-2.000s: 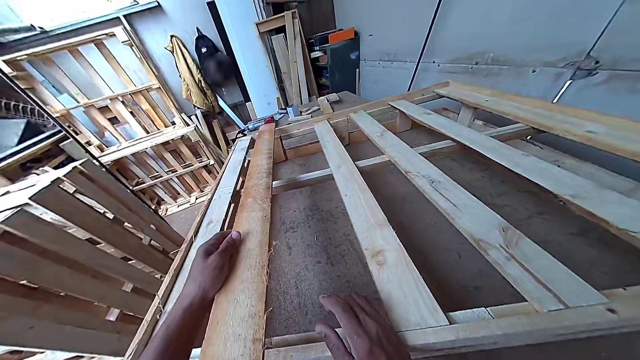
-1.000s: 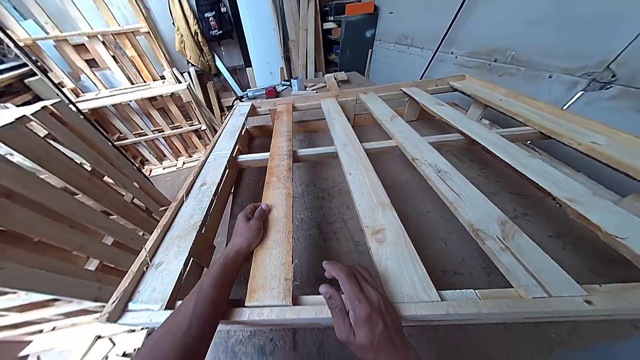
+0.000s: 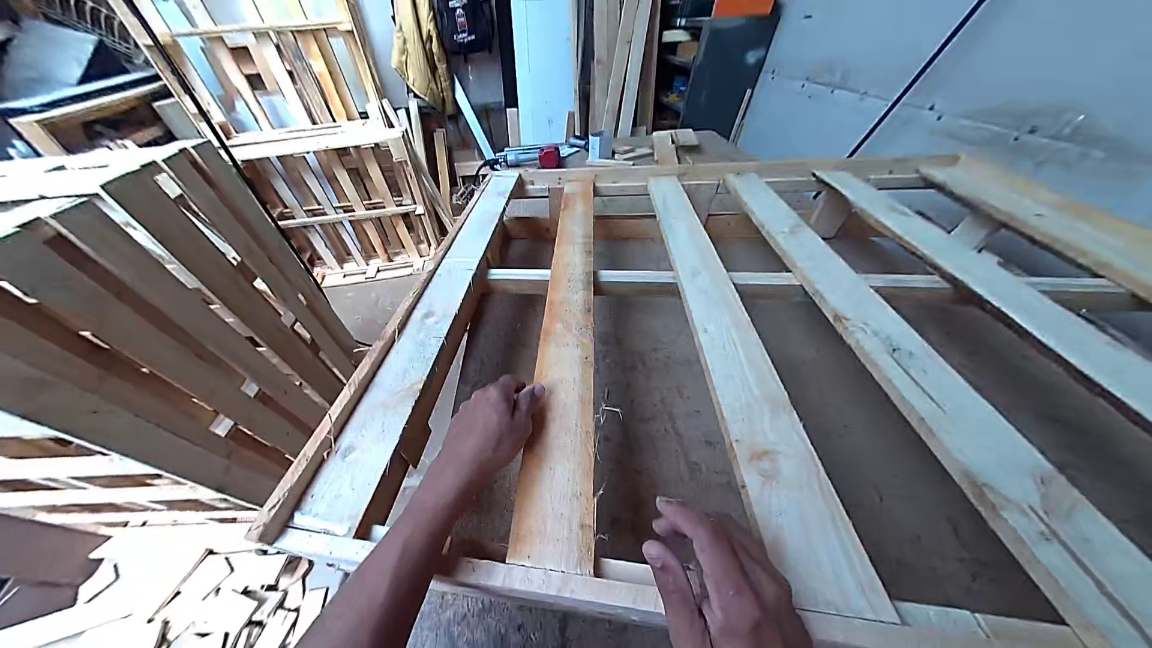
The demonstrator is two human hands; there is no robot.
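Note:
A reddish-brown wooden slat lies lengthwise across a rectangular wooden frame, between the pale slat at the left edge and another pale slat. My left hand grips the left edge of the reddish slat about midway along, with its underside fingers hidden. Over the near rail, beside the pale slat's near end, my right hand is held with fingers apart and slightly curled, holding nothing. Further slats run side by side to the right, and a crossbar passes beneath them.
Slatted pallets lean at the left, and wood offcuts are piled on the floor below them. A tool with a red part and small wood blocks sit beyond the far rail. A grey wall borders the right side.
The reddish slat has moved right, away from the left-edge slat, with my left hand on it. It now lies between the two pale slats. The view has shifted somewhat.

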